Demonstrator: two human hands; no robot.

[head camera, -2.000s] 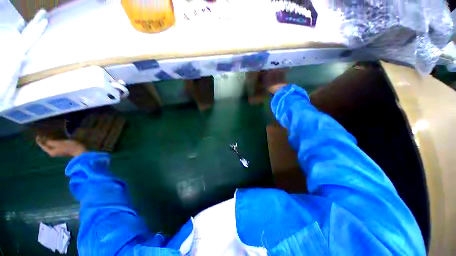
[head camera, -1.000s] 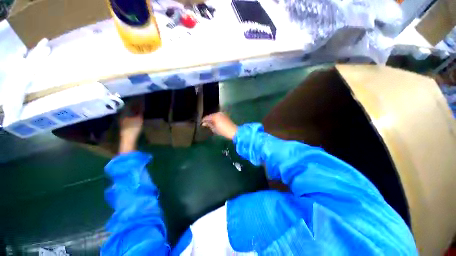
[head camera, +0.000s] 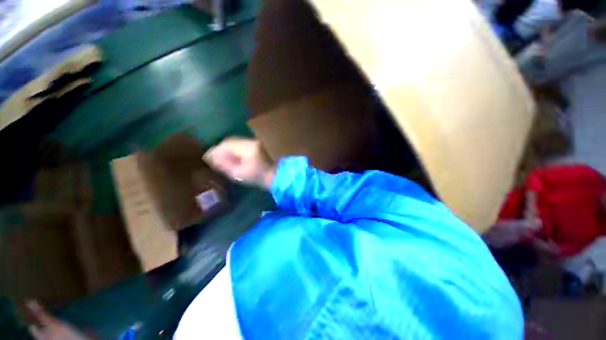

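Observation:
My right hand (head camera: pixel 240 159) is loosely curled in front of a small open brown carton (head camera: pixel 147 211) on the green floor. The picture is blurred, and I cannot tell whether the hand touches the carton or holds anything. The small carton is tilted, with a white label on it. More brown cartons (head camera: pixel 43 255) stand at the left. My left hand (head camera: pixel 52 325) is at the bottom left, blurred and partly cut off, near these cartons. Its grip cannot be made out.
A large carton (head camera: pixel 438 99) with a broad flap and dark inside stands to my right. A red bundle (head camera: pixel 565 206) lies beyond it. The bench edge (head camera: pixel 40 30) is at the top left. Green floor (head camera: pixel 179 73) shows between bench and large carton.
The view has swung right and tilted, so the bench has moved to the top left. A small carton now shows beside my right hand. My left hand has moved to the lower left edge.

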